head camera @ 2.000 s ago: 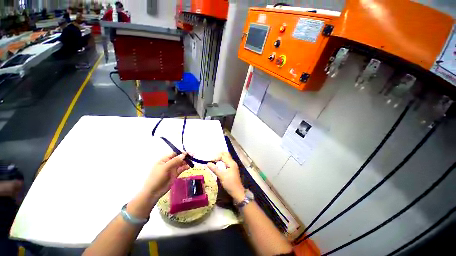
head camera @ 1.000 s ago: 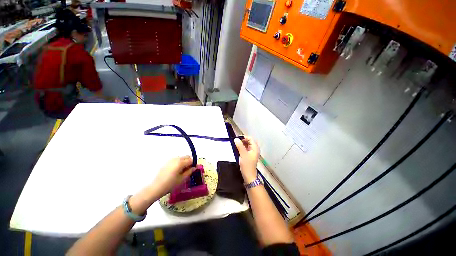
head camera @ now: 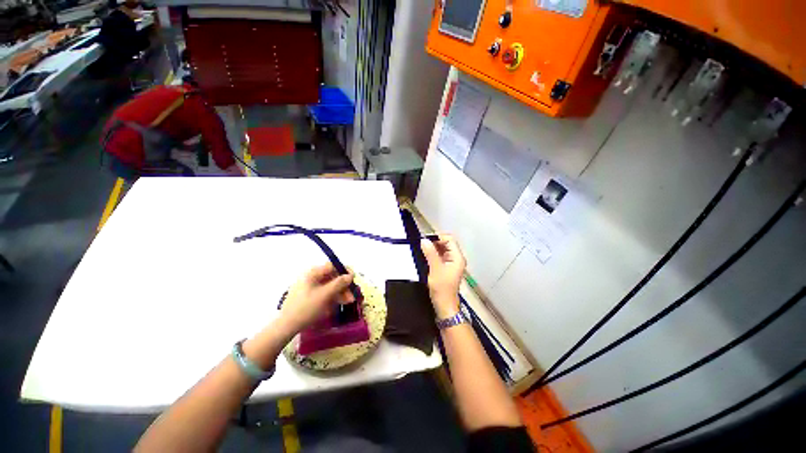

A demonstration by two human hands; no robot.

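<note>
A long thin black strap (head camera: 305,231) loops over the white table. My left hand (head camera: 316,296) holds one end of it down at the dark top of the magenta box (head camera: 334,337). The box sits on a round cream speckled disc (head camera: 376,305). My right hand (head camera: 444,265) holds the strap's other end between its fingers, above the table's right edge. The fingers of my left hand hide part of the box's top and the strap's tip.
A dark brown pad (head camera: 407,311) lies right of the disc on the white table (head camera: 177,283). A wooden tray of straps (head camera: 484,334) is beyond the table's right edge. An orange-hooded machine (head camera: 521,53) with hanging straps stands right. A person in red (head camera: 163,124) bends beyond the table.
Since two seconds ago, my left hand has brought one strap end down to the box and my right hand has moved right with the other. The dark pad has come into view. A person has appeared behind.
</note>
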